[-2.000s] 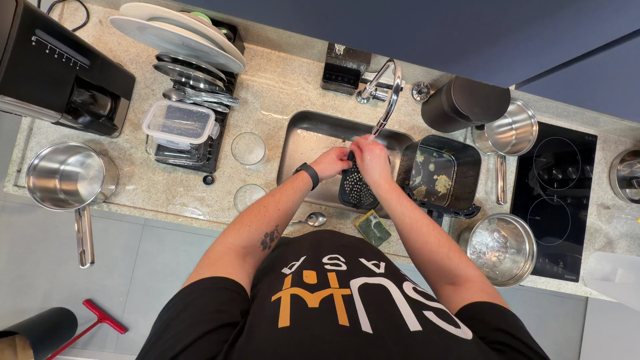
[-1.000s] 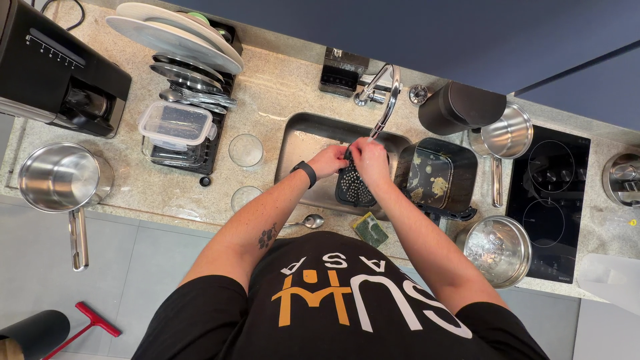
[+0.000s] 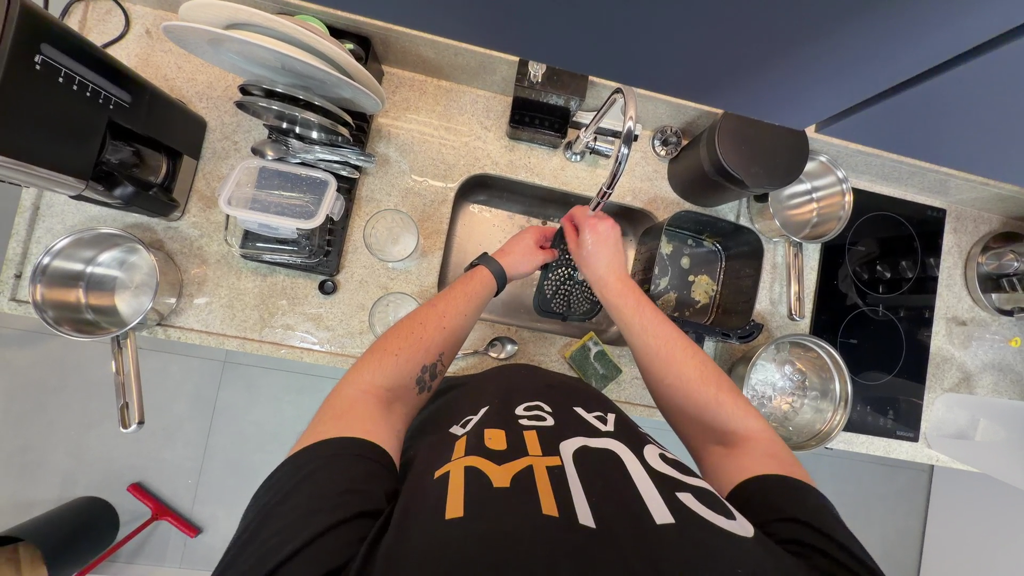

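Over the stainless steel sink (image 3: 496, 232), below the chrome faucet (image 3: 622, 152), both hands are at a black perforated tray (image 3: 566, 290), likely an air fryer's crisper plate. My left hand (image 3: 524, 252) pinches its upper left edge. My right hand (image 3: 594, 242) grips its upper right edge, right under the spout; its fingertips are partly hidden. An air fryer basket (image 3: 696, 272) with food residue stands at the sink's right side. A green and yellow sponge (image 3: 593, 362) and a metal spoon (image 3: 501, 347) lie on the counter's front edge.
Left of the sink are two glasses (image 3: 391, 235), a dish rack (image 3: 346, 200) with plates, cutlery and a plastic container (image 3: 280, 194), and a saucepan (image 3: 96, 284). To the right are a black canister (image 3: 740, 160), a saucepan (image 3: 812, 198), a wet pot (image 3: 796, 392) and a cooktop (image 3: 880, 312).
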